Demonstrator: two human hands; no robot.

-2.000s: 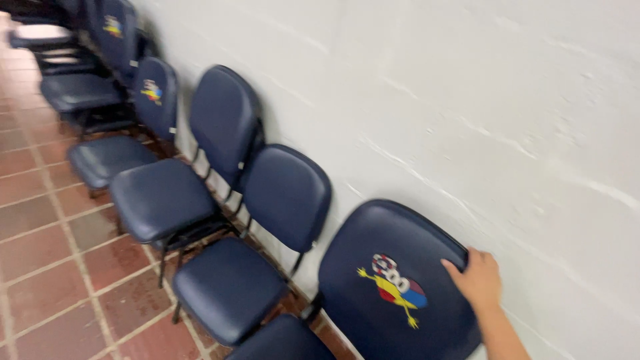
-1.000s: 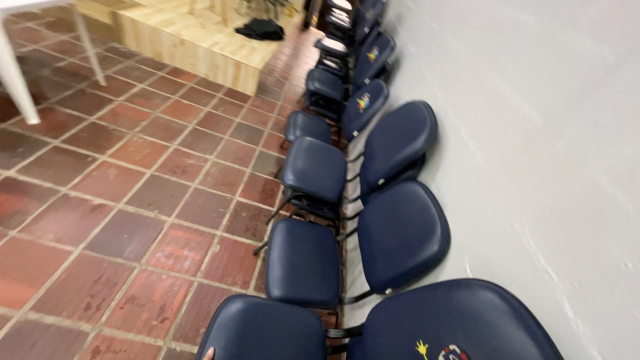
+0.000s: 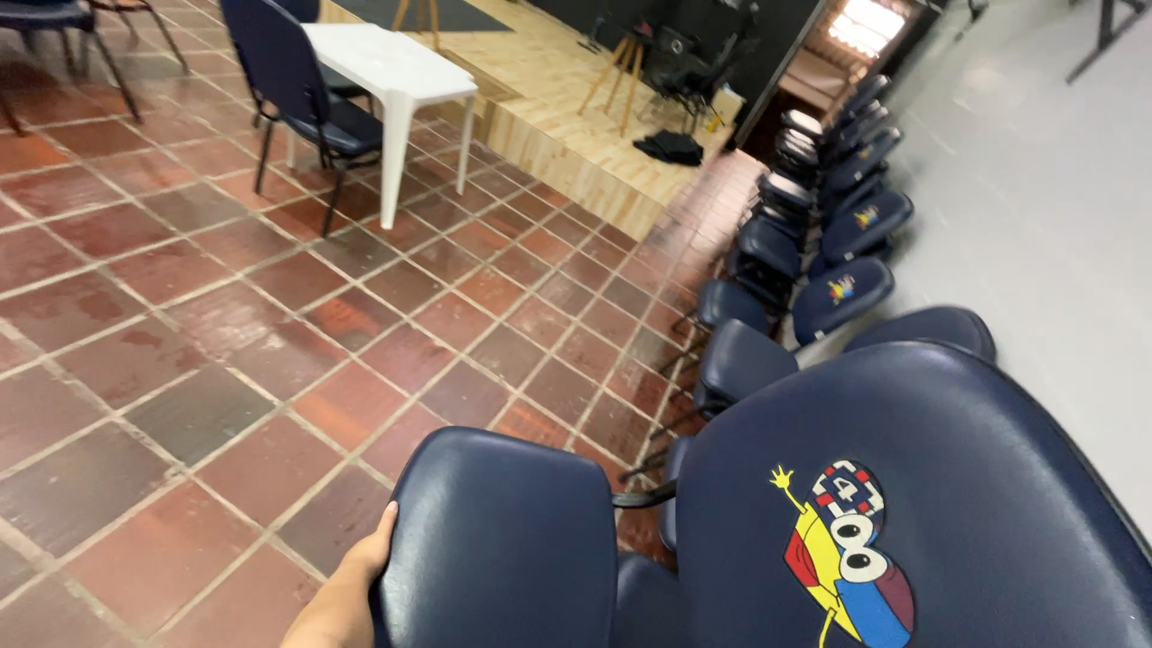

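My left hand holds the left edge of a padded chair seat in dark blue vinyl; its fingers under the seat are hidden. The same chair's wide backrest fills the lower right and bears a colourful cartoon figure with large eyes. A black metal bar joins seat and back. My right hand is out of view. Just behind the held chair is another blue backrest, partly covered by it.
A row of blue chairs runs along the pale wall. At the upper left, a blue chair stands beside a white plastic table. Beyond is a low wooden platform with a black cloth and a wooden-legged stand.
The hand on top of the decorated backrest two seconds ago is out of view. My left hand, only a fingertip one second ago, now shows at the seat edge. The view has swung toward the room.
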